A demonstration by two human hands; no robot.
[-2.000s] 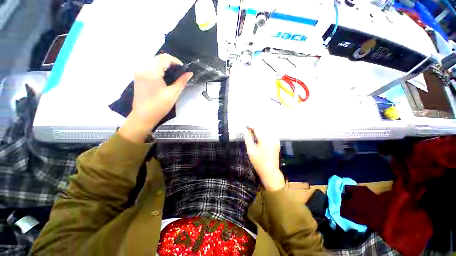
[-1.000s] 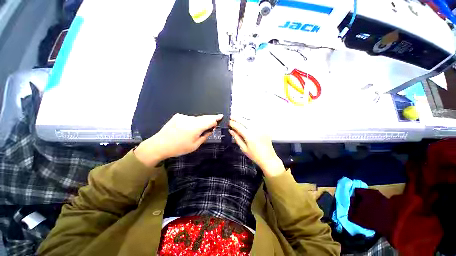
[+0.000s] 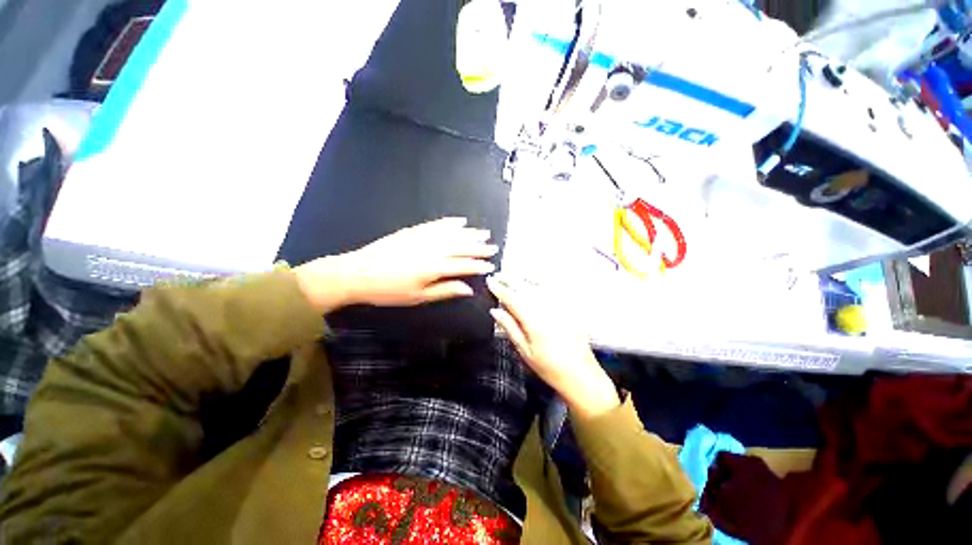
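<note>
A black garment panel (image 3: 400, 181) lies flat on the white sewing table, from behind the needle to the front edge, with a cross seam near the needle. Its right edge runs at the presser foot (image 3: 514, 160). My left hand (image 3: 410, 264) rests flat on the panel near the front edge, fingers extended to the right. My right hand (image 3: 541, 332) is at the panel's right edge, fingertips close to my left fingers. Whether my right fingertips pinch the cloth cannot be told.
The white sewing machine (image 3: 682, 106) stands at upper right. Red and yellow scissors (image 3: 650, 236) lie right of the needle. A yellow ball-like item (image 3: 849, 318) sits in the right tray. Light blue cloth (image 3: 698, 452), maroon cloth (image 3: 746, 495) and part of another person's hand (image 3: 961, 481) are lower right.
My left hand has flattened onto the panel, a little farther from the table's edge than one second ago. Earlier it held bunched black cloth. The whole view has tilted.
</note>
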